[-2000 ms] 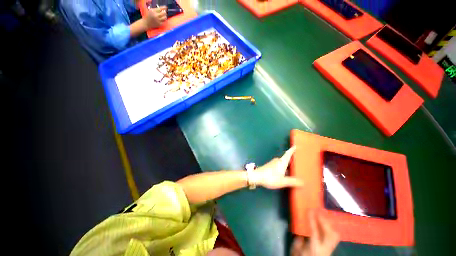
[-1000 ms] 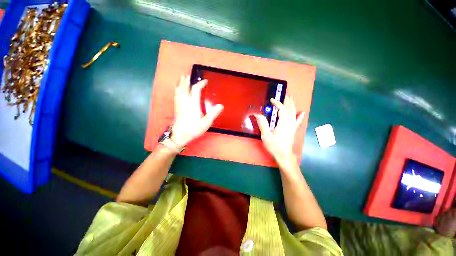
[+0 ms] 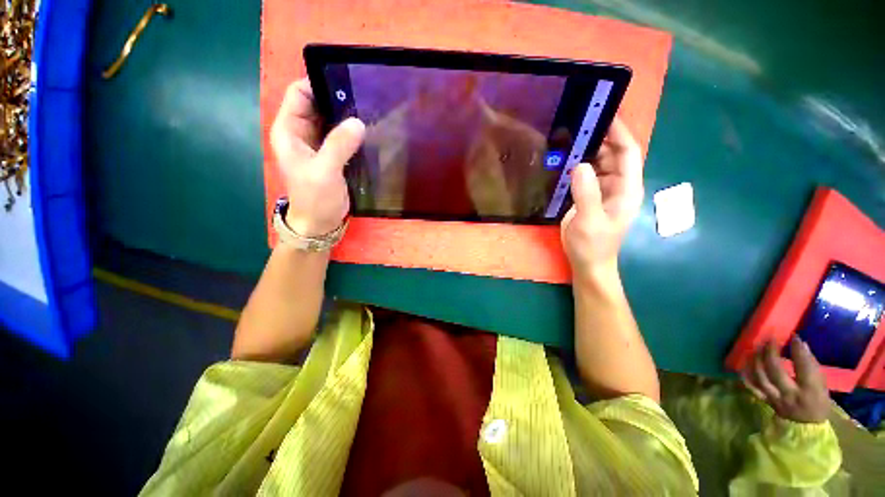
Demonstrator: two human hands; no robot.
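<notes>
A tablet (image 3: 456,146) is held screen side up above an orange-red foam pad (image 3: 466,250). Its screen is lit with a camera view of a person in a yellow smock, and a light strip of icons runs down the right end. My left hand (image 3: 315,165) grips the tablet's left end, thumb on the front edge and fingers partly hidden. My right hand (image 3: 604,199) grips the right end, thumb near the icon strip and fingers partly behind it. The tablet's back is hidden.
At the left edge is a blue tray (image 3: 63,175) with gold-orange flex parts (image 3: 15,87). One loose gold strip (image 3: 134,41) lies beside it. A white square (image 3: 674,209) lies right of the pad. At the right, another person's hand (image 3: 791,383) is at another tablet (image 3: 842,315) on foam.
The tablet has been lifted off the pad and is now gripped at both ends. Its screen view changed from red to a person in a smock. Another person's hand has moved onto the right-hand pad.
</notes>
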